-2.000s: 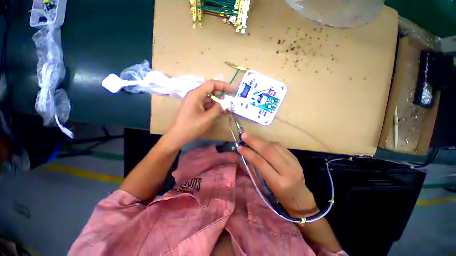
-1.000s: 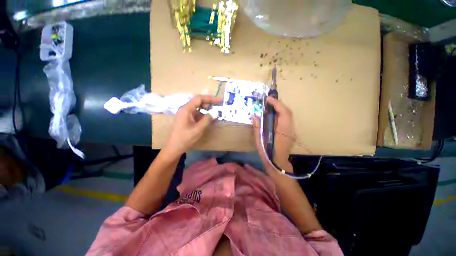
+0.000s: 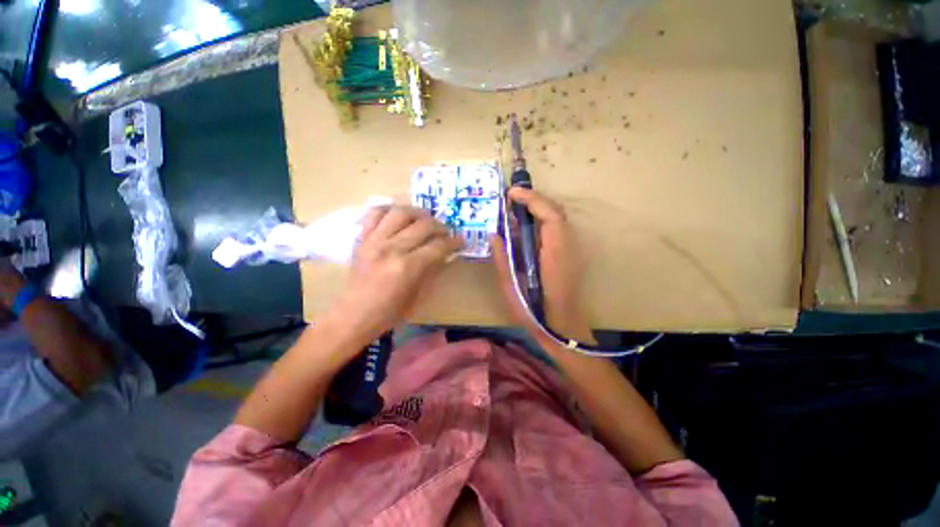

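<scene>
A white square housing with a circuit board (image 3: 460, 206) lies on the cardboard mat (image 3: 670, 206) in front of me. My left hand (image 3: 400, 257) is at the housing's lower left corner, fingers bent over its edge; what the fingertips hold is hidden. A bagged white cable (image 3: 320, 237) runs left from under this hand. My right hand (image 3: 541, 247) holds a black soldering iron (image 3: 524, 206) upright in the picture, its metal tip pointing away from me, beside the housing's right edge. Its pale cord loops below the hand.
A bundle of green wires with yellow ends (image 3: 373, 72) lies at the upper left of the mat, beside a translucent hood (image 3: 505, 36). A brown side tray (image 3: 871, 247) is at right. Another housing (image 3: 135, 138) with bagged cable is at left. A person's arm (image 3: 57, 335) shows at far left.
The housing has turned straighter, and my left hand has moved over its lower left corner. The iron has swung from below the board to its right side, tip now pointing away from me.
</scene>
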